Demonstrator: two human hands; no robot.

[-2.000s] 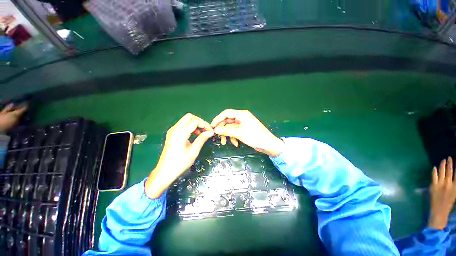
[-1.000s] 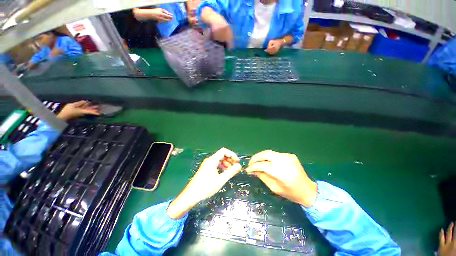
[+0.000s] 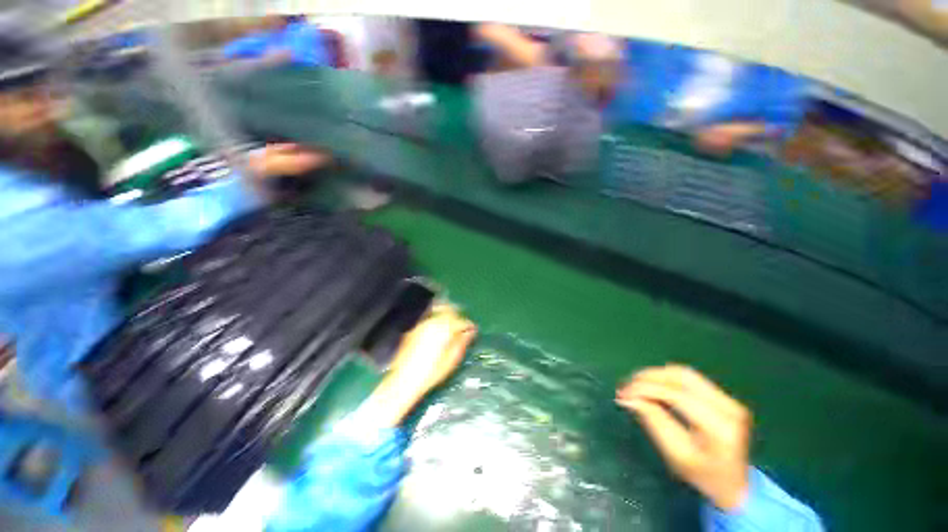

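Note:
The frame is blurred. My left hand [image 3: 435, 348] is over the left edge of the clear tray [image 3: 520, 436], beside the smartphone [image 3: 400, 317]; its fingers are curled together and what they hold, if anything, cannot be made out. My right hand [image 3: 691, 421] is raised to the right of the clear tray, thumb and fingertips close together; a tiny dark or reddish spot shows at the tips, but I cannot tell if it is a part. The two hands are well apart.
A stack of black trays [image 3: 260, 343] stands at left. A neighbour in a blue sleeve [image 3: 156, 223] reaches past its back. Across the line are stacked greyish clear trays [image 3: 538, 125], a second clear tray [image 3: 686, 187] and coworkers' hands [image 3: 733, 135]. A dark band runs along the bench.
The view has swung left. My hands, earlier together over the clear tray, have parted: the left is now near the smartphone, the right is off to the right.

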